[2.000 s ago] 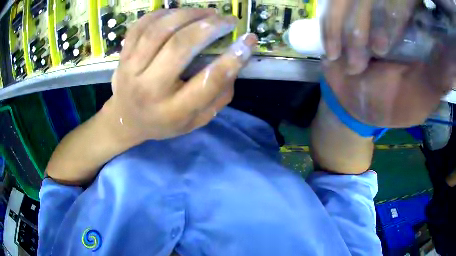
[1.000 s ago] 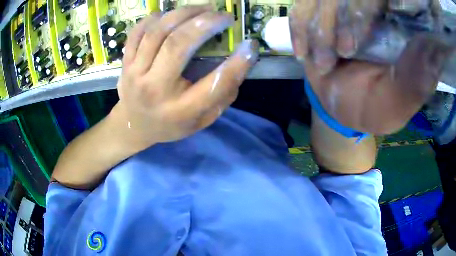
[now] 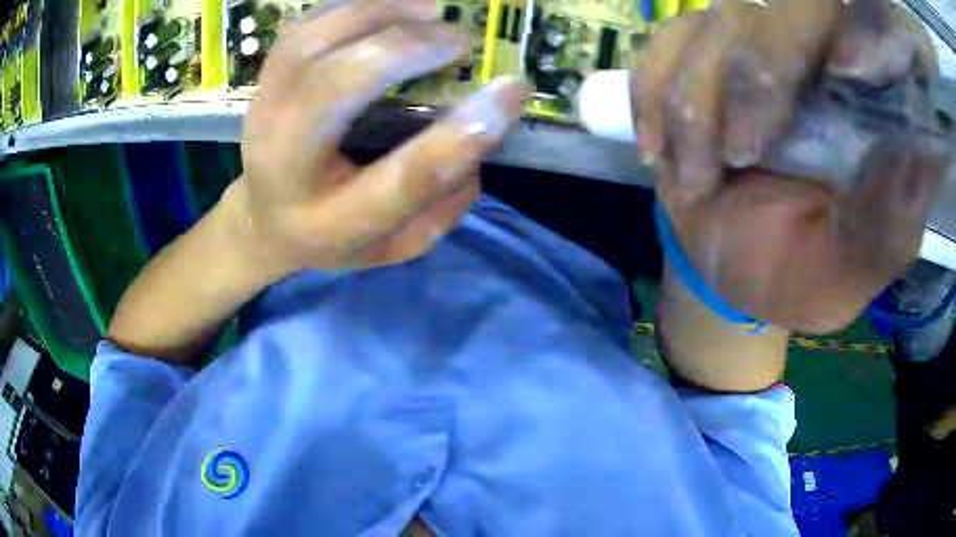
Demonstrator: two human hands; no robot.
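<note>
Pale circuit boards (image 3: 168, 52) with black and silver components and yellow strips (image 3: 214, 47) stand in a row at the top of the view. My left hand (image 3: 362, 142) is over the boards and the bench edge, blurred, with thumb and fingers apart and nothing visibly held. Whitish smears show on its fingers. My right hand (image 3: 776, 178) is closed around a greyish translucent tube or bottle (image 3: 812, 142). Its white tip (image 3: 608, 105) points left, close to a board; whether it touches cannot be told. A blue band (image 3: 697, 275) is around my right wrist.
The pale bench edge (image 3: 136, 125) runs along in front of my body. Green-rimmed black crates (image 3: 52, 257) are below it at the left. At the lower right are a blue box (image 3: 839, 488), the green floor (image 3: 839, 393) and part of a dark-clothed person (image 3: 917, 462).
The boards have shifted a little in view. My right hand with the tube first moved left, then slightly right and down. My left hand stays apart over the boards.
</note>
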